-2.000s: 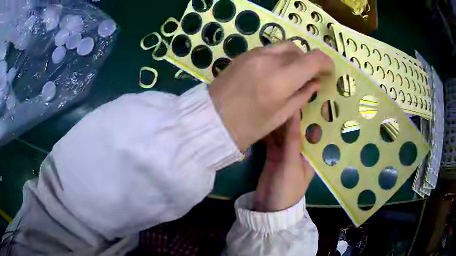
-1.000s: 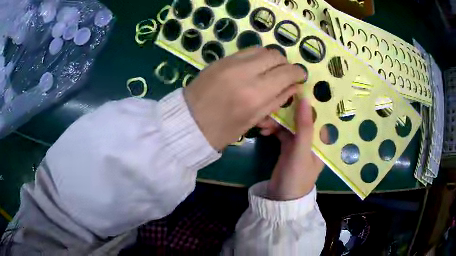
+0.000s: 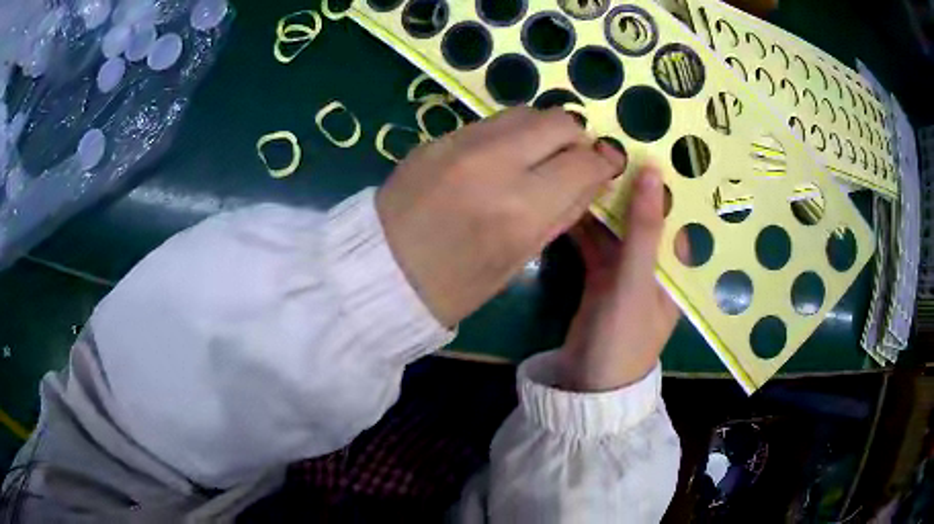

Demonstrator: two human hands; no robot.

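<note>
A pale-yellow die-cut sheet (image 3: 732, 143) with rows of round holes slants across the bench, its upper left end cut off by the picture's edge. My right hand (image 3: 620, 297) holds its near edge from below, thumb on top and fingers hidden beneath. My left hand (image 3: 492, 205) lies over the near edge, its fingertips close together at a hole beside my right thumb; what is between them is hidden. Dark green shows through many holes. Several thin yellow rings (image 3: 339, 137) lie loose on the table left of the sheet.
A crinkled clear bag (image 3: 102, 154) of whitish discs lies at left on the dark-green table (image 3: 215, 179). Yellow sheets with crescent-shaped cuts (image 3: 855, 128) lie behind at right, beside whitish strips (image 3: 901, 266). The curved table edge runs below my hands.
The sheet has turned, its left end moving up out of the picture and uncovering more loose rings. My left fingertips have moved from over the sheet's middle to its near edge. The view has shifted slightly.
</note>
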